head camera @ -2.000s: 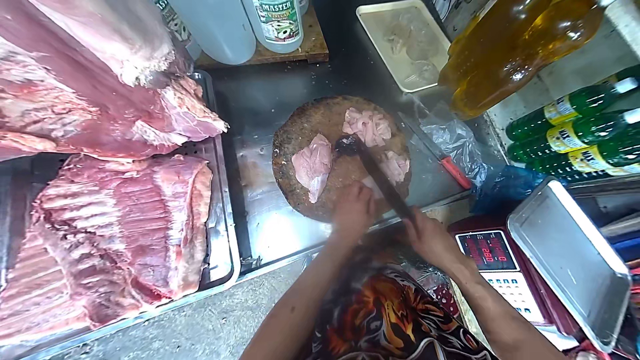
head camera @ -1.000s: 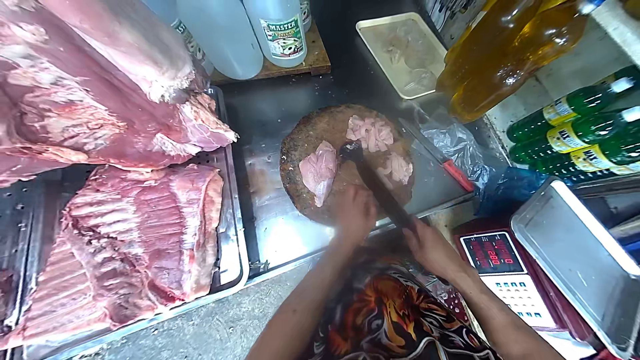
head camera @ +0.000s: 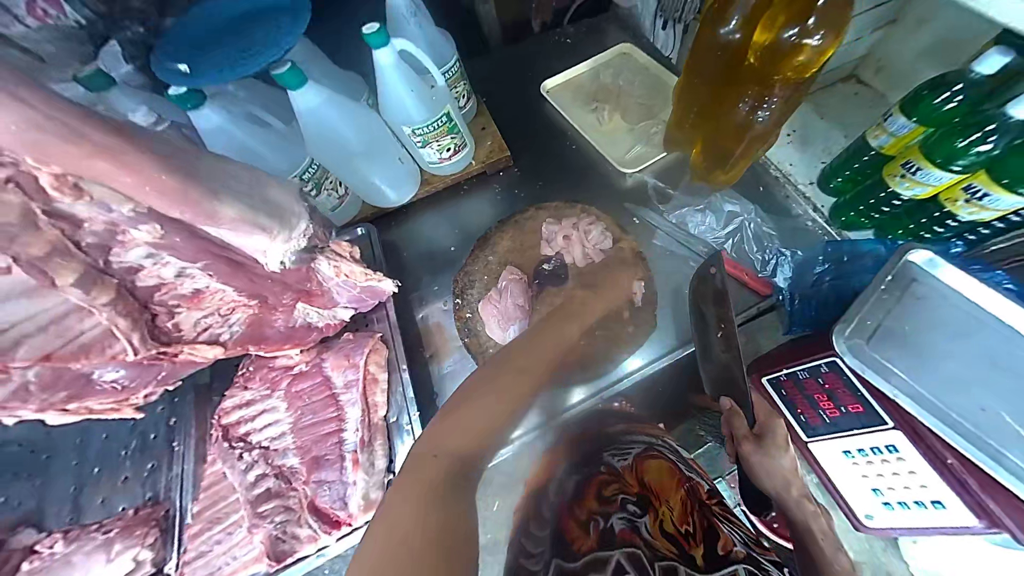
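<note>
My right hand (head camera: 760, 448) grips the handle of a cleaver (head camera: 716, 336), its broad dark blade raised beside the round wooden chopping block (head camera: 488, 248). My left hand (head camera: 616, 276) reaches over the block's right side, blurred, next to a small piece of pale meat (head camera: 638, 293); whether it holds anything is unclear. A pile of cut meat pieces (head camera: 576, 238) lies at the back of the block. One larger piece of raw meat (head camera: 506, 306) rests at its left, near a small dark round object (head camera: 550, 273).
Large raw meat slabs (head camera: 296, 432) lie on trays at left. White jugs (head camera: 348, 136) stand behind. A red-handled knife (head camera: 746, 274), plastic bag (head camera: 732, 228) and shallow tray (head camera: 612, 104) are beyond the block. A digital scale (head camera: 888, 448) with a metal pan (head camera: 944, 344) is at right.
The cleaver has moved off the block to the right in my right hand. My left hand has moved right across the block, from its near edge.
</note>
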